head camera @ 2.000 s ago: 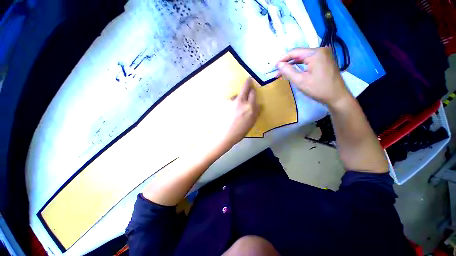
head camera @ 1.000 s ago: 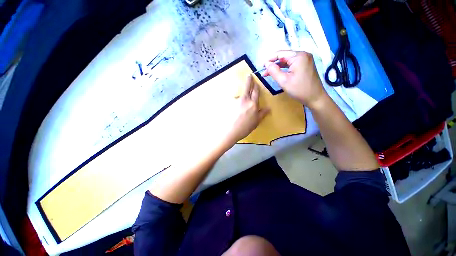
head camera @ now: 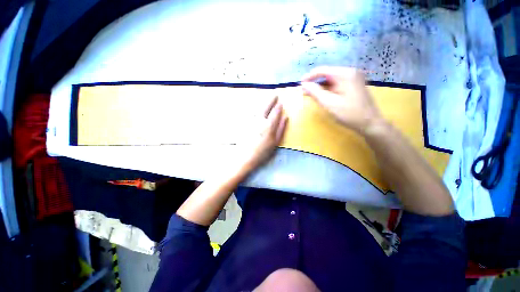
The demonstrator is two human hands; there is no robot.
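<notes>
The long yellow card template (head camera: pixel 171 114) lies on the white board, washed out by glare in its middle. A dark fabric piece (head camera: pixel 425 117) shows beneath it as a black border along the far edge and both ends, with a thin line at the near edge. My left hand (head camera: pixel 268 134) rests flat on the template near its middle, fingers slightly apart. My right hand (head camera: pixel 342 97), blurred, pinches a thin marking pen (head camera: pixel 320 81) at the template's far edge. The pen is mostly hidden by the fingers.
White pressing board (head camera: pixel 319 171) has dark ink marks. Black-handled shears (head camera: pixel 489 166) lie on blue at the right. Black fabric (head camera: pixel 108 199) hangs below the near left edge, with an orange-red tool (head camera: pixel 132 183). Red crates (head camera: pixel 50 182) stand at the far left.
The view has turned, so the template now lies level across the picture. My right hand has moved from the stepped right end leftward along the far edge. My left hand stays on the template.
</notes>
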